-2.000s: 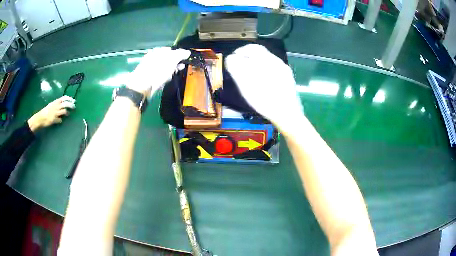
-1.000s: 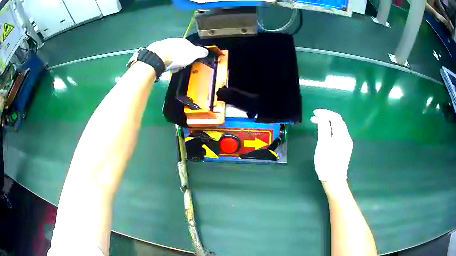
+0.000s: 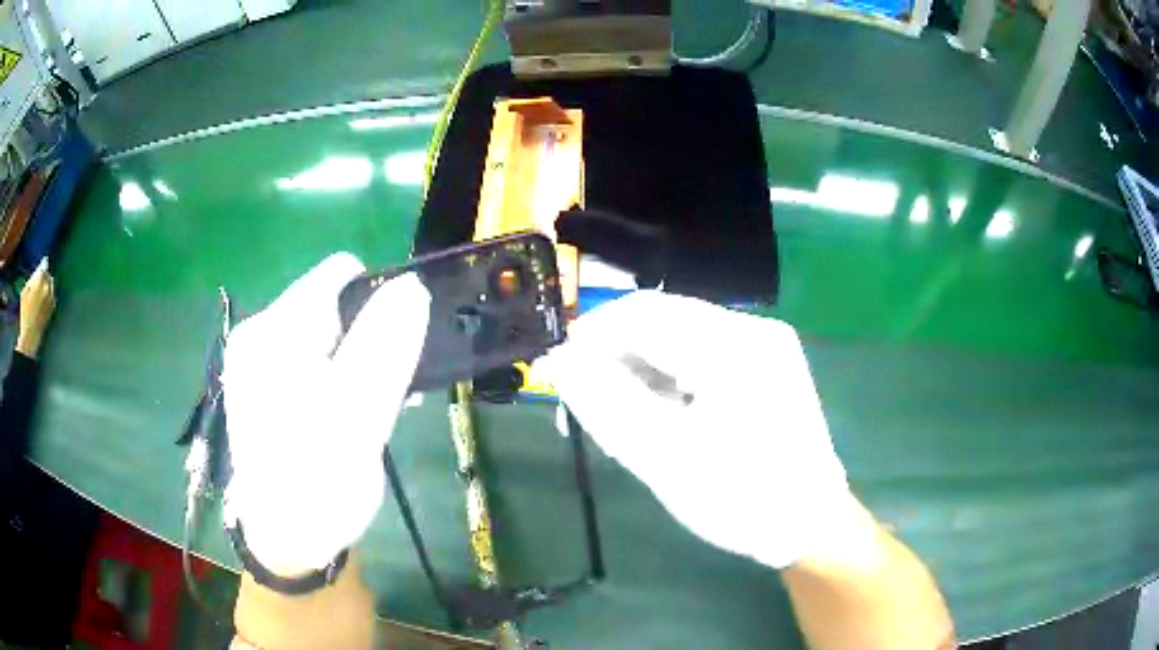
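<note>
My gloved left hand (image 3: 318,406) is shut on a dark phone-shaped part (image 3: 477,311) with a camera section at its right end, tilted in front of the fixture. My gloved right hand (image 3: 705,406) has its fingertips at the part's right corner; whether it grips this part or the frame below is unclear. A thin black rectangular frame (image 3: 590,514) shows below both hands, camera section toward me, its far end hidden; I cannot tell if it is held or lying. The orange fixture (image 3: 528,165) shows an exposed recess; its near end is covered.
The black pad (image 3: 693,152) lies right of the fixture, under the silver press head (image 3: 591,38). The wrapped hose (image 3: 472,495) runs to the near bench edge. The air gun (image 3: 203,419) is partly behind my left hand. Another person's hand (image 3: 36,309) is at far left.
My left hand has come from the fixture toward me with the dark part. My right hand has moved left to it. The thin frame now shows below; the hands cover most of the red panel.
</note>
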